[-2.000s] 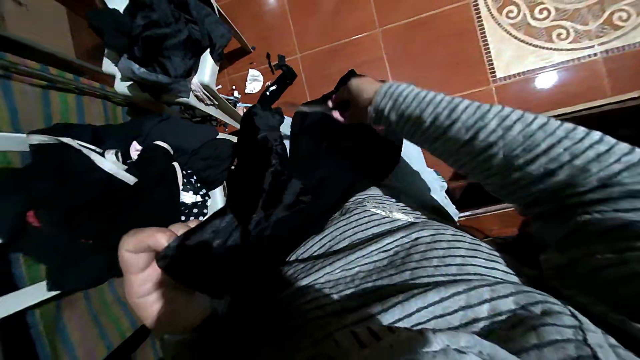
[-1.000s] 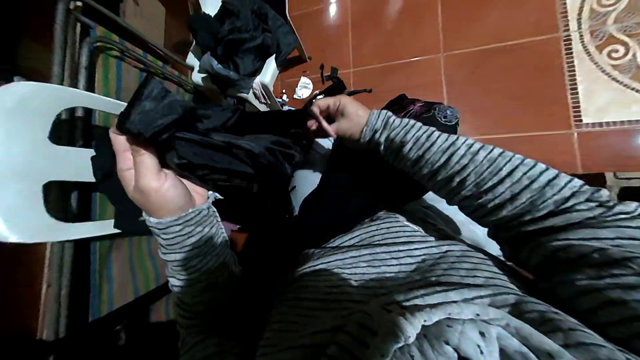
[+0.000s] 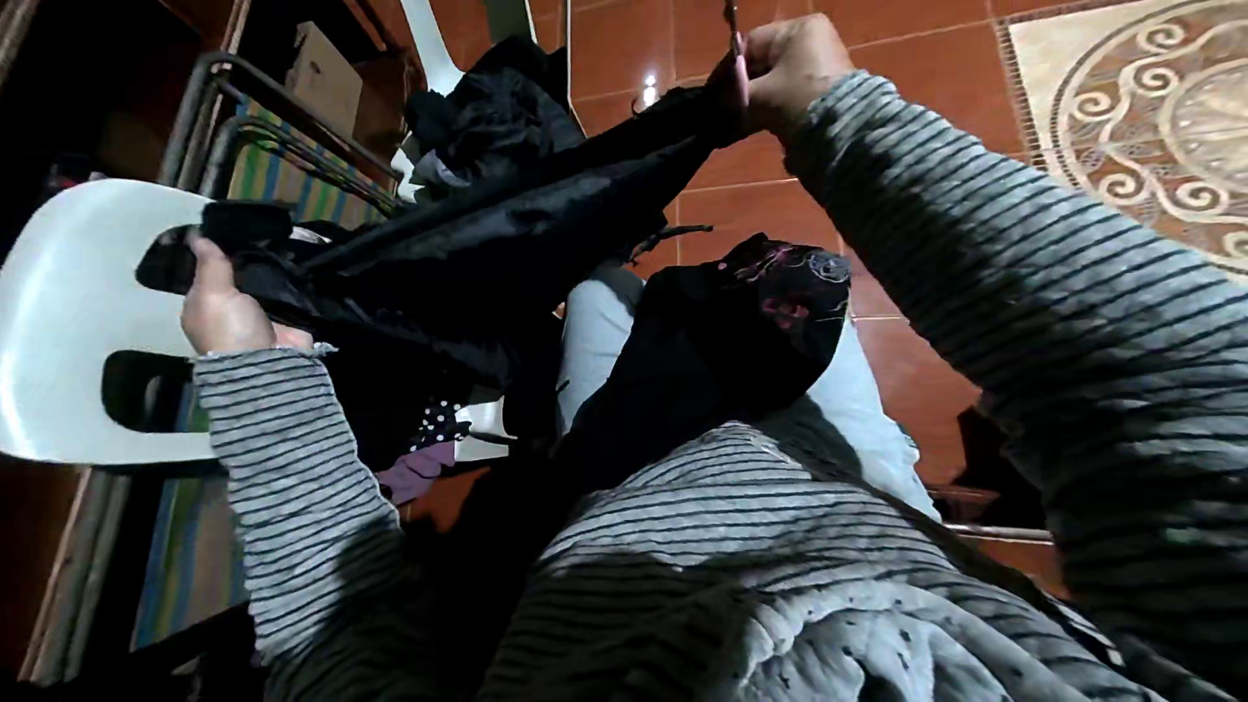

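A black cloth garment (image 3: pixel 507 229) is stretched between my two hands, rising from left to right. My left hand (image 3: pixel 229 307) grips its left end in front of the white plastic chair back. At the upper right my right hand (image 3: pixel 795 73) is closed on the other end, with a thin pinkish item, too unclear to name, at the fingers. Across my lap lies another black cloth with a pink and grey pattern (image 3: pixel 790 292) at its end. Under the stretched garment, black cloth with white dots (image 3: pixel 444 421) and a purple cloth (image 3: pixel 417 473) show.
A white plastic chair (image 3: pixel 68 322) stands at the left, beside a metal-framed piece with striped fabric (image 3: pixel 185 546). Dark clothes (image 3: pixel 497 117) lie heaped on another white chair at the top. A cardboard box (image 3: pixel 324 78) is behind. Red floor tiles (image 3: pixel 926 97) border a patterned tile panel (image 3: pixel 1150 117).
My hands have moved apart, and the black garment is now stretched between them. The patterned black cloth on my lap shows more than one second ago. The view has shifted.
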